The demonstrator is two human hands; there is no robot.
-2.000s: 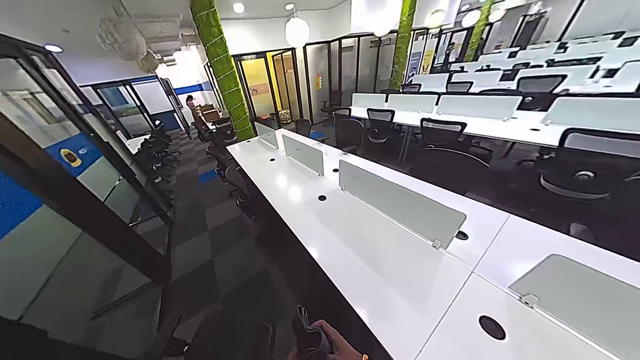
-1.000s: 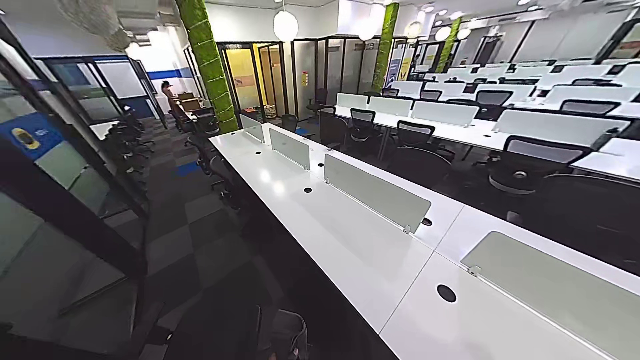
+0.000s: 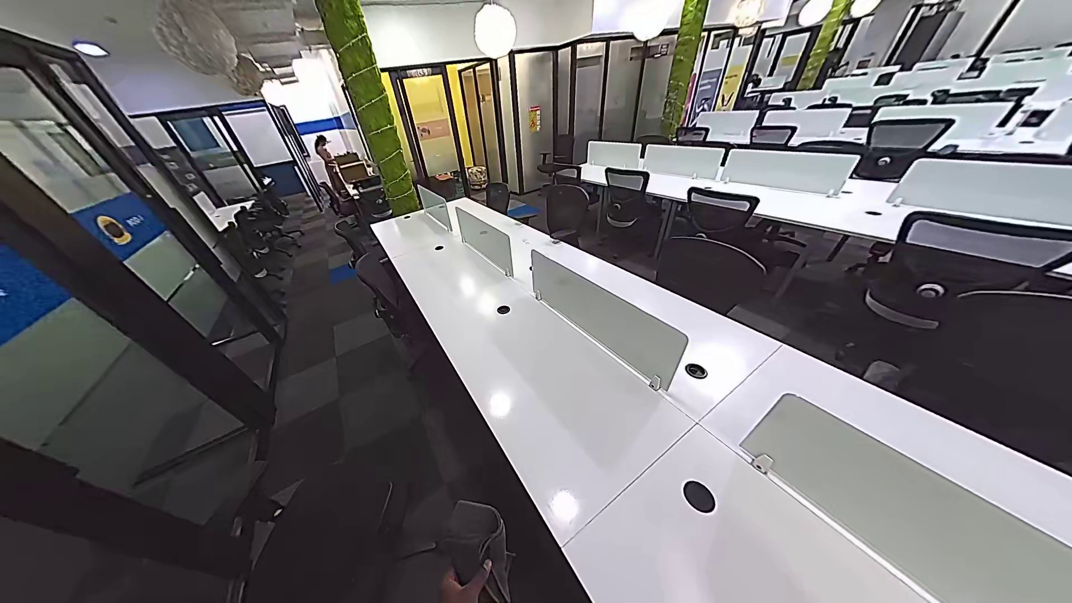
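At the bottom, just left of the middle, my left hand (image 3: 466,584) is closed on a dark grey cloth (image 3: 477,536). Only the fingers and part of the hand show, at the cloth's lower end; the wrist is cut off by the frame edge. The bunched, folded cloth hangs over the dark floor beside the near edge of a long white desk (image 3: 578,435), apart from its top. A black office chair (image 3: 327,528) stands to the left of the cloth. My right hand is out of view.
Frosted divider panels (image 3: 607,322) run along the desk, with round black cable grommets (image 3: 699,496) beside them. Glass partitions (image 3: 126,335) line the left of the carpeted aisle (image 3: 343,368). Black mesh chairs (image 3: 946,268) stand at right. A person (image 3: 324,151) is far down the aisle.
Two seconds ago a hand showed on the dark item at the bottom; one second ago only the item's edge showed. Fingers and more of the cloth are now visible. The view has shifted.
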